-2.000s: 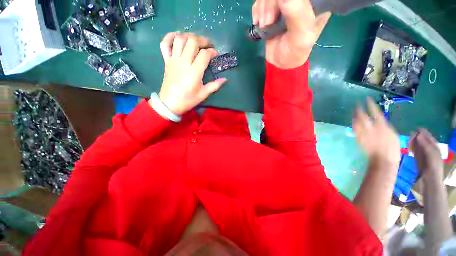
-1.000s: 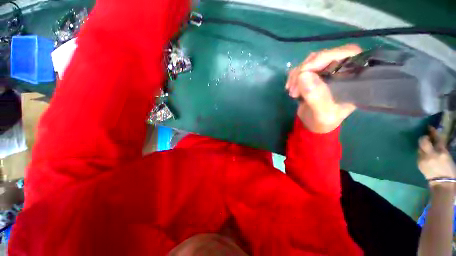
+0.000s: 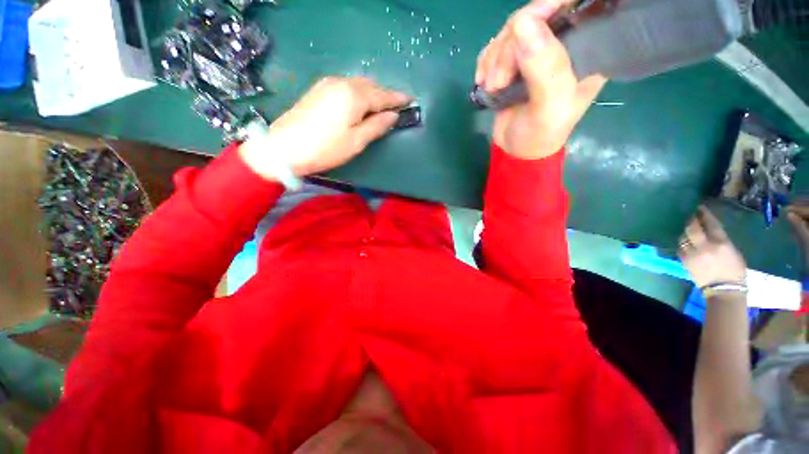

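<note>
My left hand (image 3: 330, 124) is over the bench, its fingertips closed on the end of a small dark circuit board (image 3: 409, 116). Part of the board is hidden under the fingers. My right hand (image 3: 535, 89) is wrapped around the front of a large grey electric screwdriver (image 3: 652, 40). Its dark narrow nose (image 3: 482, 96) points left toward the board and is apart from it. Tiny whitish specks (image 3: 412, 40), perhaps screws, lie on the bench beyond the board.
A pile of boards (image 3: 213, 53) lies beside a white box (image 3: 84, 58) on the green bench (image 3: 461, 164). A carton (image 3: 22, 226) holds more boards (image 3: 89, 230). At right are a parts box (image 3: 756, 164) and another person's hand (image 3: 712, 253).
My left arm has come back from the far left of the bench, and its hand now holds a board. The screwdriver has shifted left and away from me in view, still in my right hand.
</note>
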